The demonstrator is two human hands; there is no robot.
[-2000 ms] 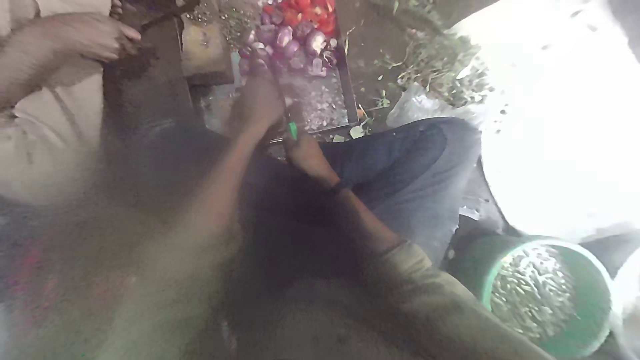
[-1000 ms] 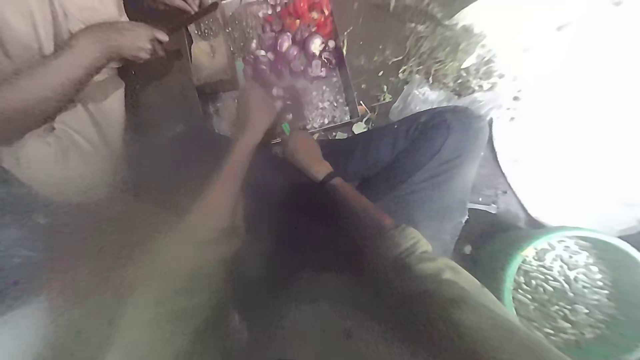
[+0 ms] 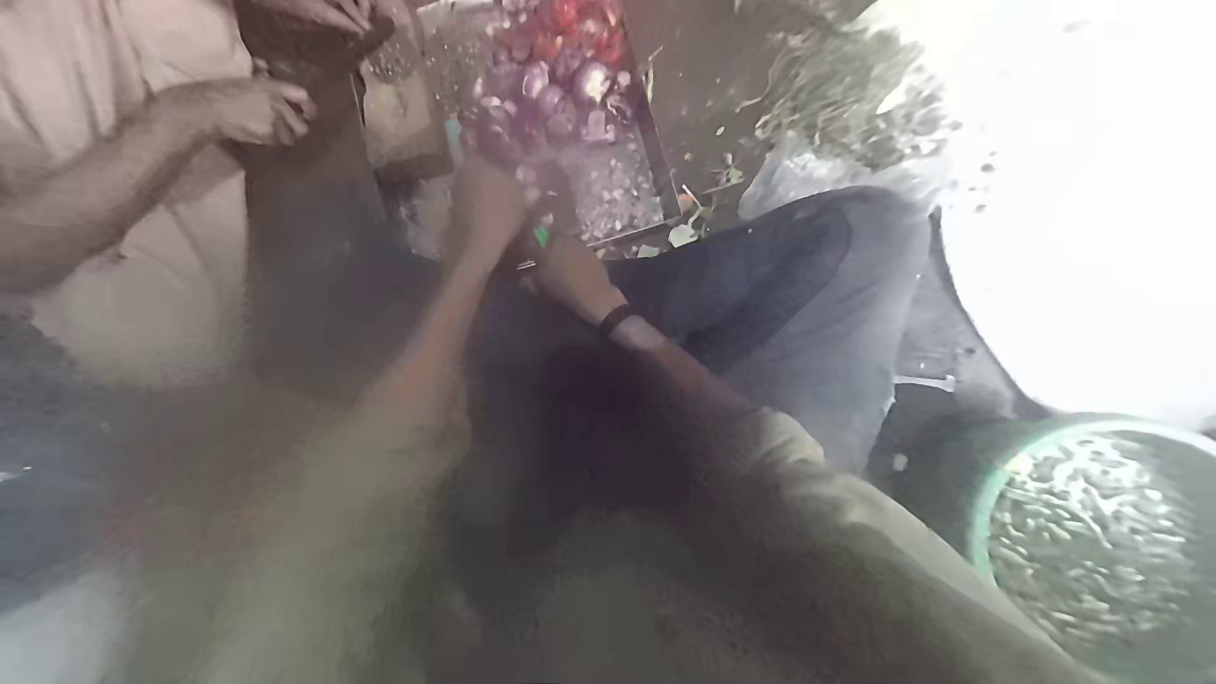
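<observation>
My right hand [image 3: 575,275], with a dark band at its wrist, is closed around a small tool with a green handle [image 3: 541,236]; the rest of the tool is blurred. Close to its left, my left hand [image 3: 486,204] reaches over the near edge of a tray. Blur hides its fingers, so I cannot tell what it holds. In the tray lie peeled purple onions [image 3: 560,100], with red pieces, perhaps tomatoes [image 3: 584,28], behind them and small pale chopped pieces [image 3: 617,195] at the near right.
A co-worker's hand [image 3: 266,109] is at the upper left, beside a wooden board [image 3: 404,119]. Green stalks [image 3: 845,95] and a clear plastic bag [image 3: 793,180] lie beyond my knee. A green tub [image 3: 983,513] of pale cut pieces stands lower right, below a large white sheet or surface [image 3: 1092,209].
The co-worker's near hand shows farther into view than two seconds ago. My two hands stay close together at the tray's near edge. The view has shifted slightly.
</observation>
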